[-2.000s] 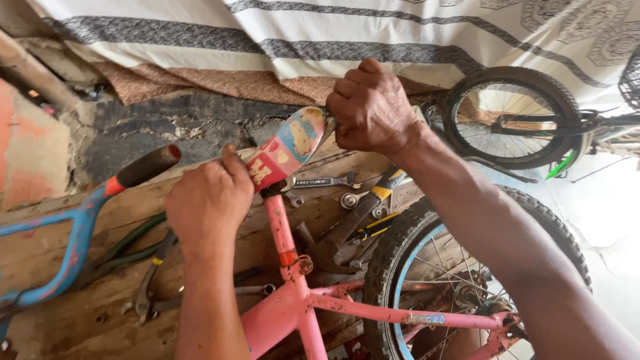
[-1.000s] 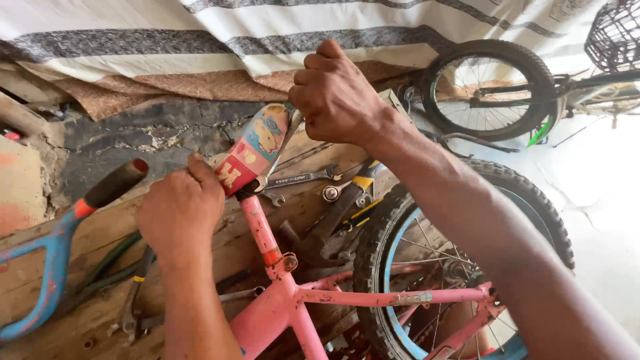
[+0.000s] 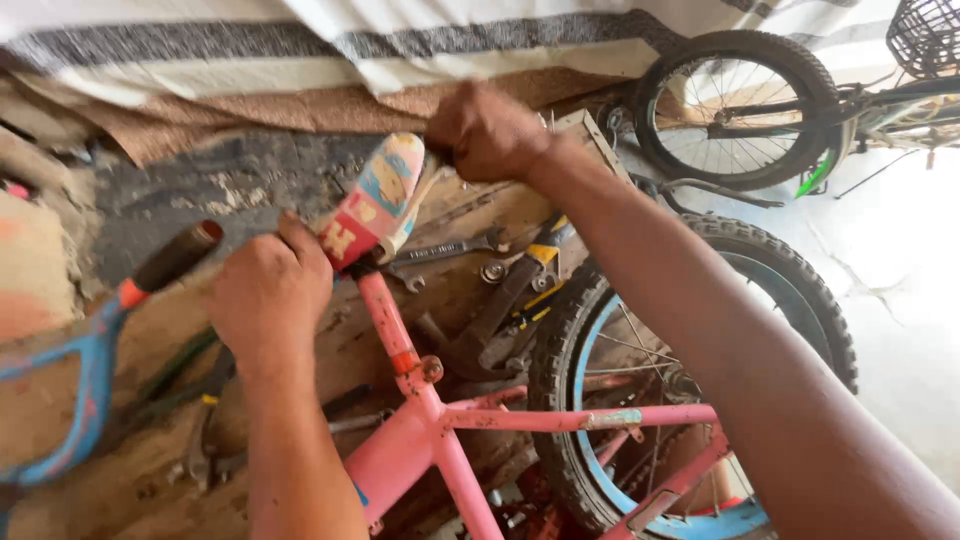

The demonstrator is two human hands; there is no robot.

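A small bicycle saddle (image 3: pixel 382 191) with a colourful printed cover sits on the seat post (image 3: pixel 386 319) of a pink bicycle frame (image 3: pixel 397 454). My left hand (image 3: pixel 274 292) grips the saddle's red end, thumb on top. Beyond the saddle's pale end, my right hand (image 3: pixel 487 135) is closed in a fist and blurred; a dark piece shows at its fingers, but what it holds cannot be made out. A pale edge of the saddle's cover stands away from its side, below that fist. The rear wheel (image 3: pixel 600 405) with a blue rim lies under my right forearm.
Behind the saddle an adjustable wrench (image 3: pixel 450 247) and a hammer (image 3: pixel 499 311) lie on the wooden boards. Blue handlebars (image 3: pixel 97 375) with a black grip stand at the left. Another bicycle's wheel (image 3: pixel 739 109) is at the upper right, by a striped cloth (image 3: pixel 300 52).
The view has shifted somewhat. My left hand stays on the saddle's red end. My right hand remains in a fist beyond its other end, now farther from the saddle than two seconds ago.
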